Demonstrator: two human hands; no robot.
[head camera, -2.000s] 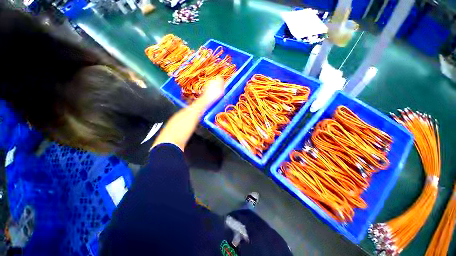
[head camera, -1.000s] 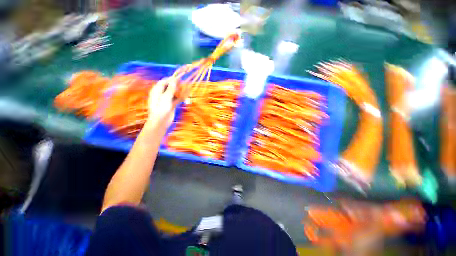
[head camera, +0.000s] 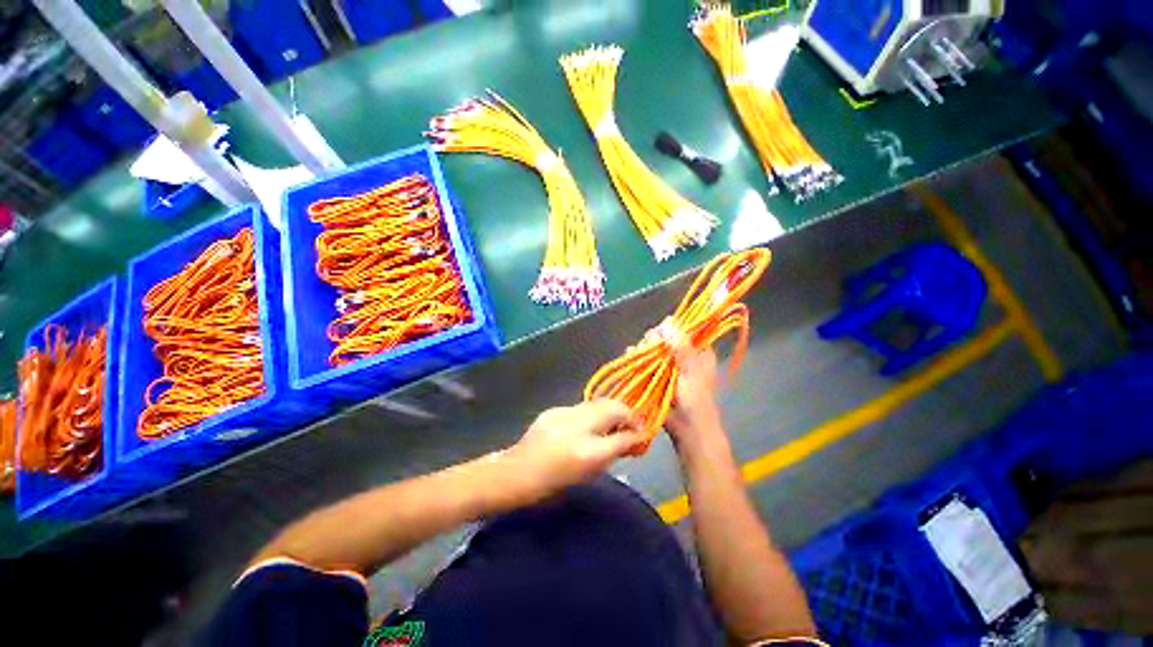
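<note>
A coiled orange cable hank (head camera: 651, 367) is held in the air in front of my body, beyond the bench's front edge. My left hand (head camera: 579, 442) grips its near lower end. My right hand (head camera: 693, 377) holds it around the middle from the right side, with some fingers hidden. Three blue bins full of orange coils stand in a row on the left; the nearest bin (head camera: 483, 331) is left of the hank. Three straight yellow-orange wire bundles lie on the green bench, the middle one (head camera: 628, 175) pinched by a pale band.
A small dark bundle (head camera: 687, 157) lies between two wire bundles. A blue-white machine with prongs (head camera: 872, 41) stands at the bench's right end, near clear scrap (head camera: 889, 152). A blue stool (head camera: 913, 303) and a blue pallet (head camera: 872, 594) are on the floor. Papers (head camera: 177, 154) lie at the back left.
The view has swung right along the bench. My left hand has moved from the bins to the hank in front of me. Both hands now hold the hank.
</note>
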